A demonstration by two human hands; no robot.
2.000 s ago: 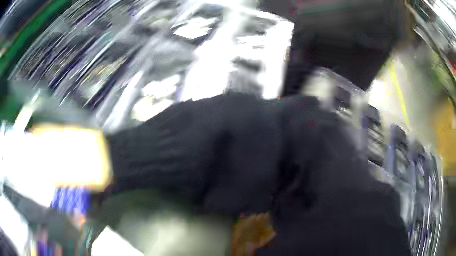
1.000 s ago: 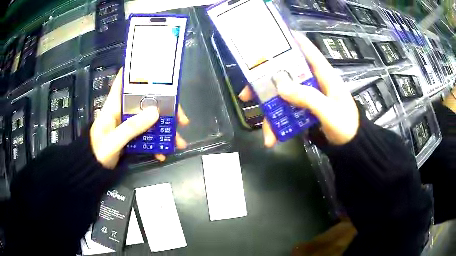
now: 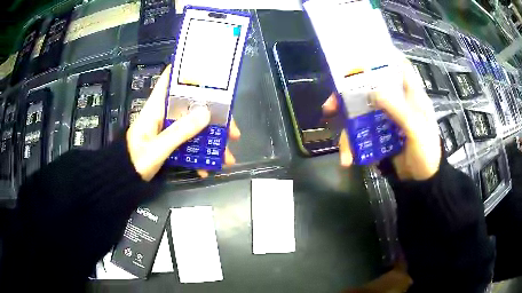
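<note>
My left hand (image 3: pixel 166 129) holds a blue-edged keypad phone (image 3: pixel 209 63) face up, its screen lit white and my thumb on the silver navigation pad. My right hand (image 3: pixel 415 120) holds a second keypad phone (image 3: pixel 358 51), tilted, its screen glaring white and its top cut off by the upper edge; my thumb is on its navigation pad. My fingertips show past the phones' sides; the rest of the fingers are hidden behind them. Phones with open battery bays (image 3: pixel 91 111) lie in a clear tray (image 3: pixel 260 137) at left.
A dark smartphone (image 3: pixel 309 109) lies between the two held phones. A black battery (image 3: pixel 140 243) and white rectangles (image 3: pixel 273 216) lie on the dark bench at the near edge. Stacked clear trays of phones (image 3: pixel 452 74) stand at right. Dark cloth shows at the right edge.
Since one second ago both held phones have shifted right in view, and the right one is more upright. Two seconds ago the view was blurred, with a dark sleeve across it and no held phones visible.
</note>
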